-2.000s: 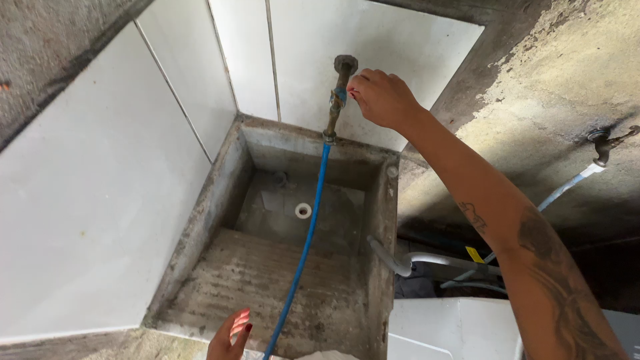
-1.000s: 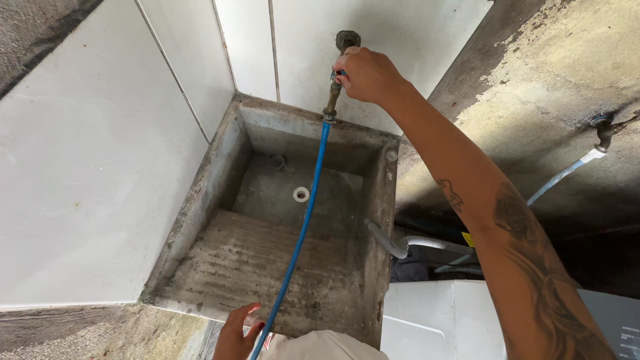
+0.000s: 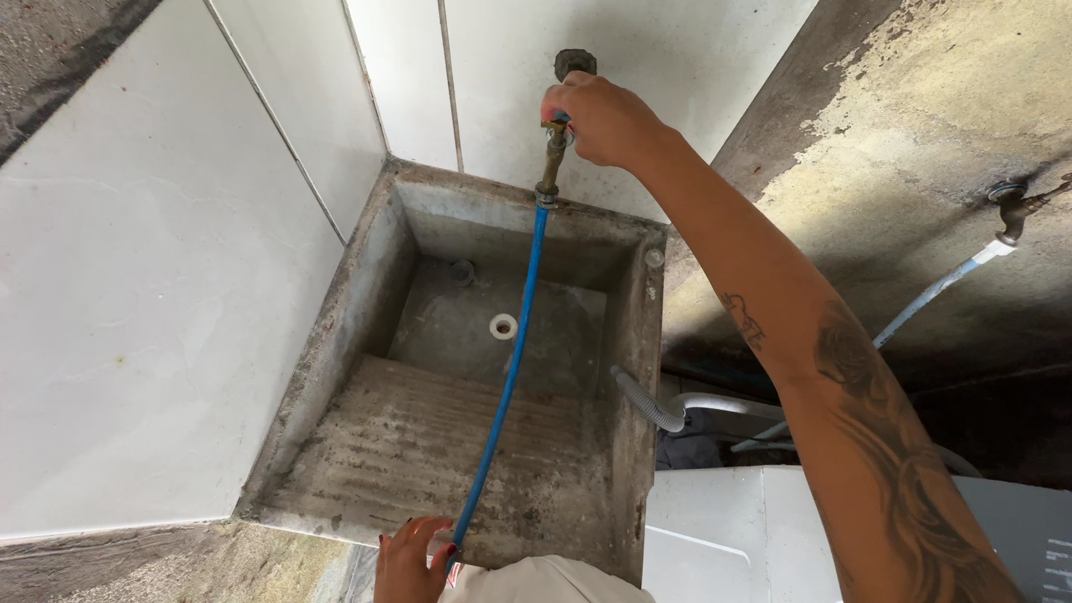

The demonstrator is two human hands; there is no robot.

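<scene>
My right hand (image 3: 605, 119) is closed around the handle part of a brass tap (image 3: 554, 163) on the white tiled wall. A blue hose (image 3: 521, 335) is clamped to the tap's outlet and runs down across a concrete laundry sink (image 3: 632, 402) with a ribbed washing slope. At the sink's front edge, my left hand (image 3: 414, 559) is curved beside the hose, with thumb and fingers at either side of it; the lower end of the hose goes out of sight there. A white drain ring (image 3: 503, 327) shows in the basin floor.
A grey corrugated drain hose (image 3: 646, 399) hooks over the sink's right wall. A white appliance (image 3: 712, 523) stands to the right, below my arm. A second tap (image 3: 1013, 209) with a pale hose (image 3: 934, 289) is on the stained wall at far right.
My right hand has stayed at the tap, its wrist and fingers turned somewhat. My left hand, lower in the earlier views, now shows more beside the blue hose.
</scene>
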